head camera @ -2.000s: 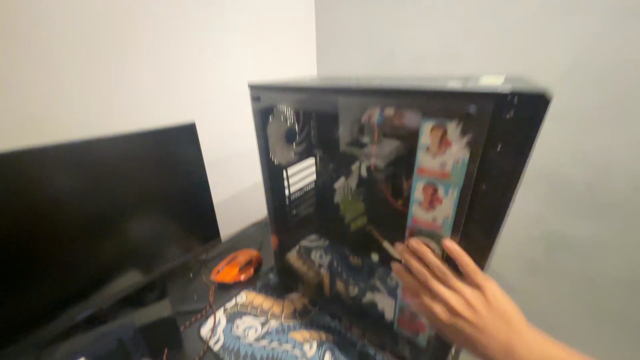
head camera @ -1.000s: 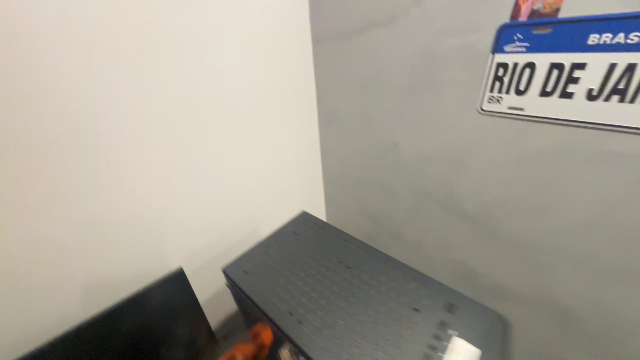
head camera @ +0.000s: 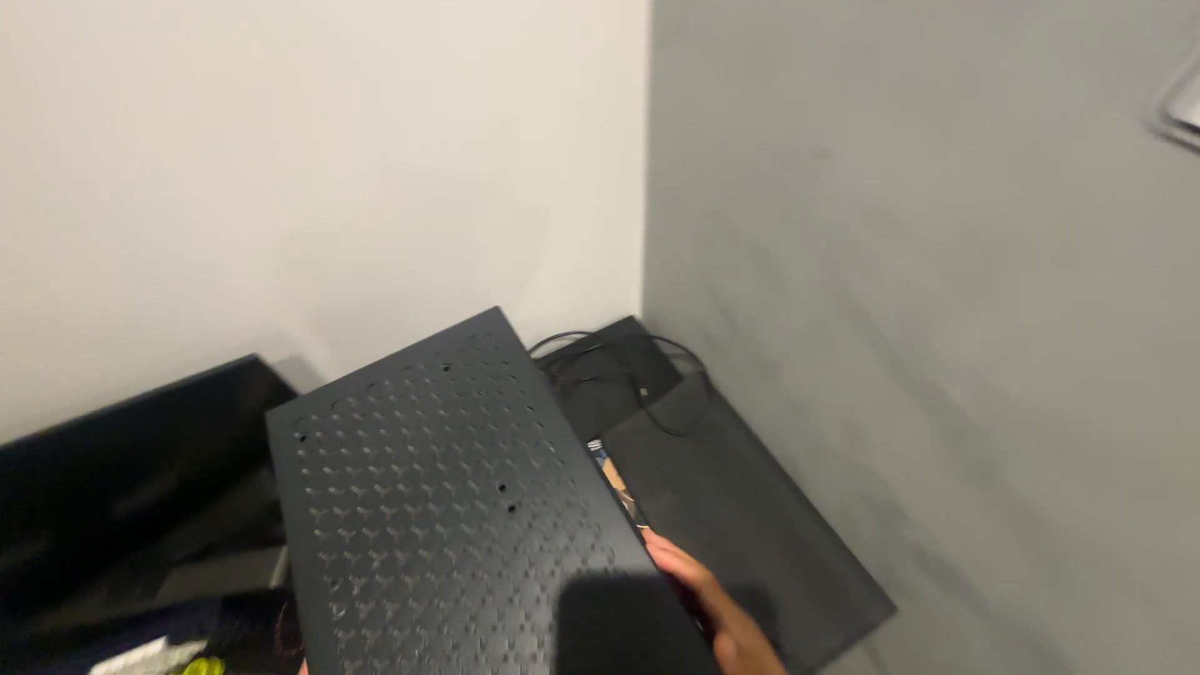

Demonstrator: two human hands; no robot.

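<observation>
A black computer tower case (head camera: pixel 422 487) fills the lower middle of the head view, its perforated top panel facing up. My right hand (head camera: pixel 708 595) is against the case's right side, fingers along the edge. Of my left hand only a sliver of skin (head camera: pixel 303 667) shows at the bottom edge, by the case's left side; its grip is hidden. Right of the case lies a dark flat panel or surface (head camera: pixel 750 516), with thin black cables (head camera: pixel 689 352) looped over its far part.
A black monitor (head camera: pixel 131 450) stands at the left. A white wall (head camera: pixel 328 187) and a grey wall (head camera: pixel 891 281) meet in a corner behind. Part of a framed plate (head camera: pixel 1183 103) hangs at the right edge. White and yellow-green items (head camera: pixel 202 666) sit at bottom left.
The case has turned, and the dark surface and cables beside it now show. My right hand, earlier at the glass side panel, is now at the case's right side. The view has shifted.
</observation>
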